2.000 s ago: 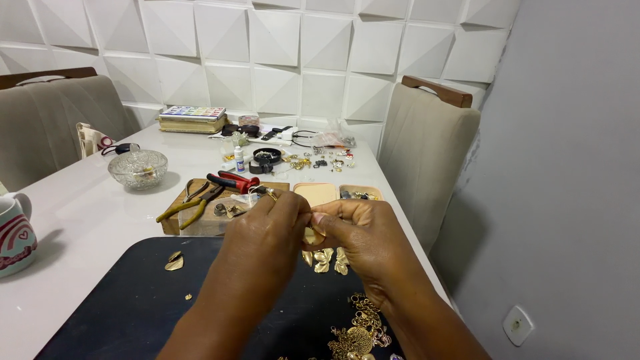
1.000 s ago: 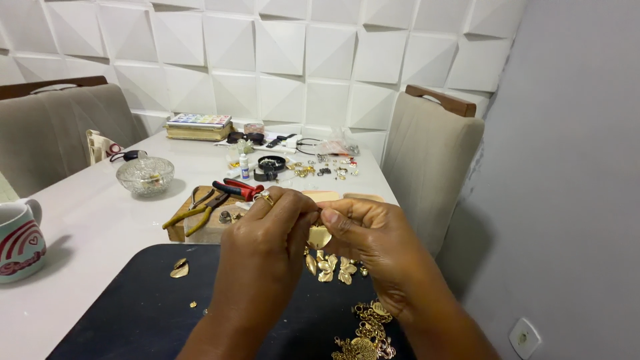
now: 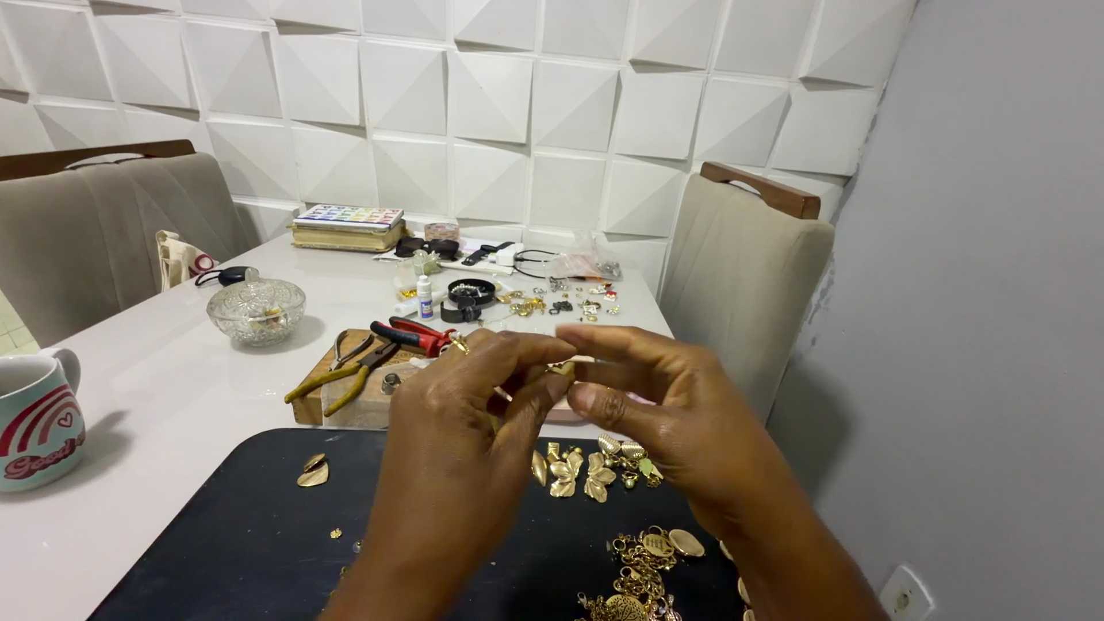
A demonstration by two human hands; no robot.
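Observation:
My left hand [image 3: 470, 431] pinches a small gold-coloured jewellery piece [image 3: 562, 368] between thumb and index finger, above the black mat [image 3: 276, 517]. Facing it, my right hand [image 3: 681, 414] has its thumb and fingers close around the same piece; whether they grip it is unclear. A ring shows on a left finger. Below the hands lie gold leaf-shaped pieces [image 3: 567, 474]. A pile of gold chains and pendants [image 3: 640, 578] rests nearer, by my right forearm. Two gold petal-like pieces [image 3: 314, 471] sit at the mat's left.
Pliers with yellow handles [image 3: 345, 388] and red-and-black ones [image 3: 418, 336] lie on a wooden block [image 3: 310, 405]. A mug [image 3: 39, 423] and a glass bowl [image 3: 257, 310] stand left. Behind are a small glue bottle [image 3: 424, 297], a black bracelet [image 3: 472, 291] and books [image 3: 347, 235].
My right hand's fingers have lifted and spread from the closed pinch seen a second ago. The heart-like gold piece that hung below the fingers is now mostly hidden between them.

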